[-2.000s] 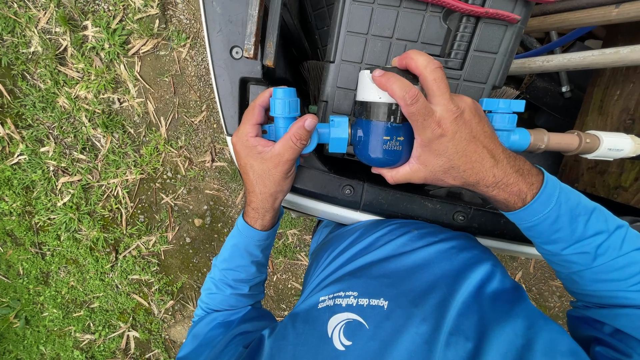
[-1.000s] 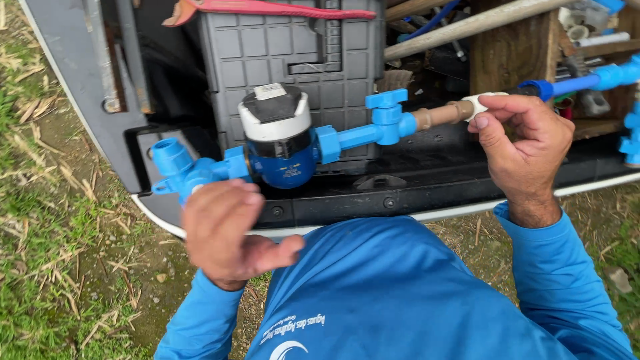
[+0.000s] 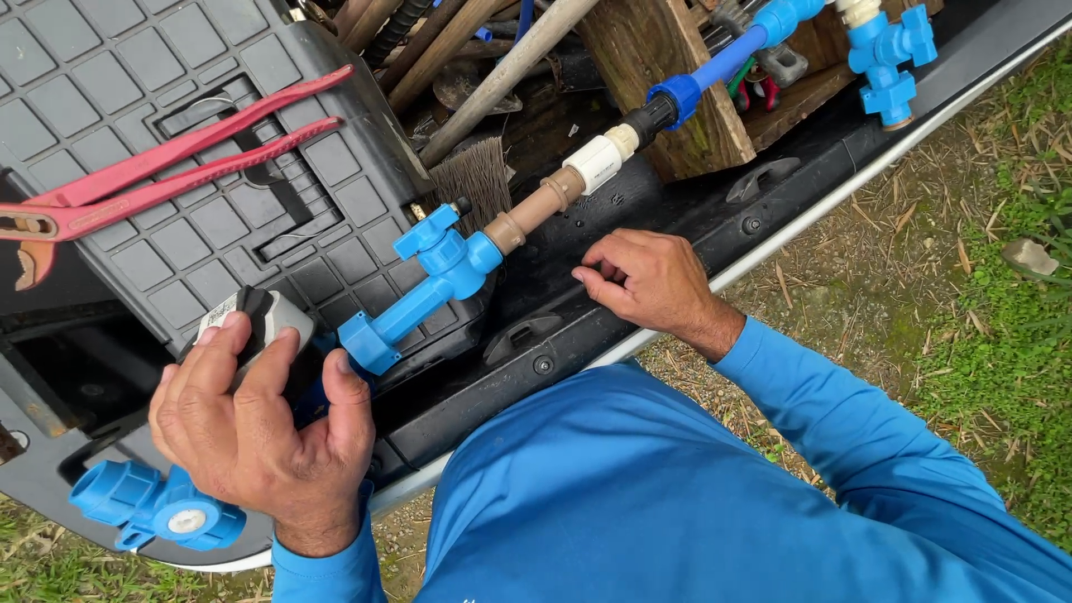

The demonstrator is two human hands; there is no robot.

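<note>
My left hand (image 3: pixel 268 419) rests with spread fingers on the water meter (image 3: pixel 289 322), covering much of its body. At its lower left lies a blue plastic fitting (image 3: pixel 159 507). Right of the meter, a blue plastic valve (image 3: pixel 444 264) with a long coupling end joins a brown pipe piece (image 3: pixel 536 209). A white coupling (image 3: pixel 595 163) and a black and blue connector (image 3: pixel 670 102) follow, leading to a blue pipe (image 3: pixel 730 59). My right hand (image 3: pixel 645 280) hovers, fingers curled, over the vehicle's black sill, below the brown pipe and apart from it; nothing shows in it.
Red-handled slip-joint pliers (image 3: pixel 167 167) lie on a grey ribbed plastic case (image 3: pixel 201 243). Wooden poles (image 3: pixel 511 75), a brush (image 3: pixel 473 180) and a wooden box (image 3: pixel 670 84) stand behind. Another blue valve (image 3: pixel 892 63) is at the upper right. The light vehicle edge (image 3: pixel 804 239) crosses the foreground.
My right hand was at the white coupling and is now off it, nearer the sill. My left hand now lies over the meter. The view has turned and shifted strongly.
</note>
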